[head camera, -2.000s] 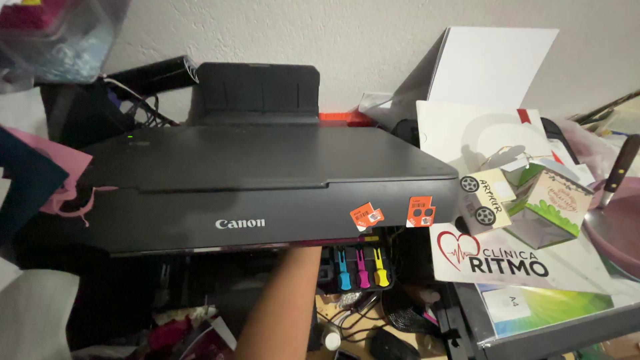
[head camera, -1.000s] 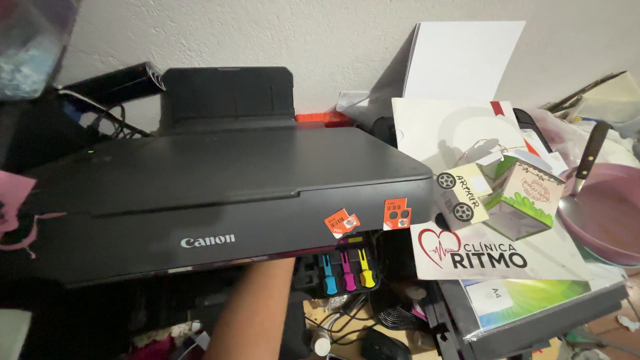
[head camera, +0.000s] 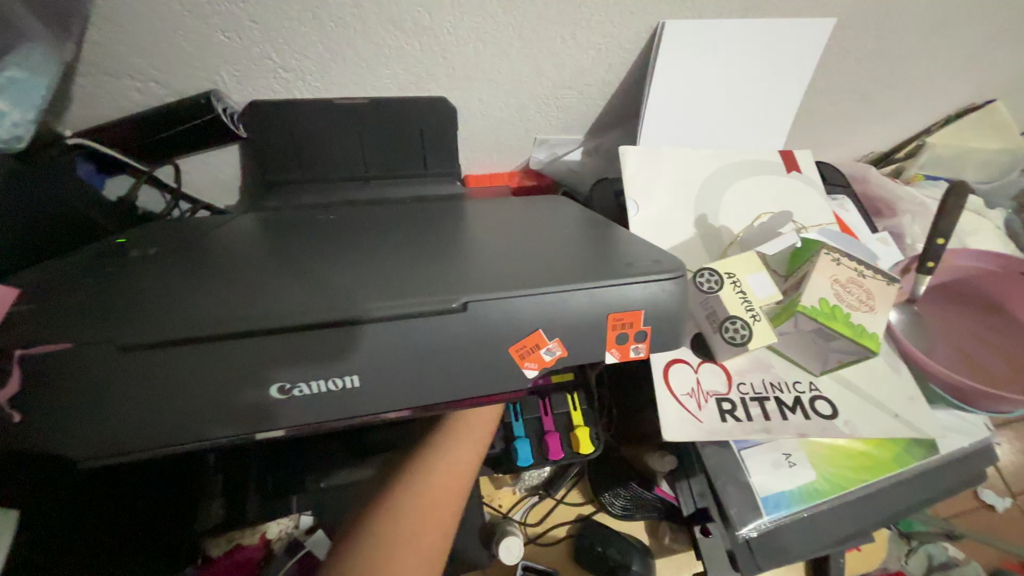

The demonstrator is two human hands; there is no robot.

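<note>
A black Canon printer (head camera: 400, 264) fills the left and middle of the head view, a small green light lit on its top. One bare forearm (head camera: 424, 496), seemingly my left, rises from the bottom edge and passes under the printer's front; the hand is hidden inside, so what it touches does not show. Just right of the forearm are the cyan ink lever (head camera: 520, 444), the magenta lever (head camera: 551, 440) and the yellow lever (head camera: 579, 432). Two orange stickers (head camera: 628, 337) are on the front panel above them. My other hand is out of view.
Right of the printer, a printed white folder (head camera: 728, 188) carries paper craft boxes (head camera: 848, 300). White sheets (head camera: 728, 84) lean on the wall. A pink bowl (head camera: 976, 328) holds a dark-handled utensil (head camera: 940, 232). Below lie cables, a black computer mouse (head camera: 612, 552) and a white-capped bottle (head camera: 508, 544).
The view has shifted, so the printer sits further left than two seconds ago. The forearm stays under the printer's front, with its hand hidden throughout.
</note>
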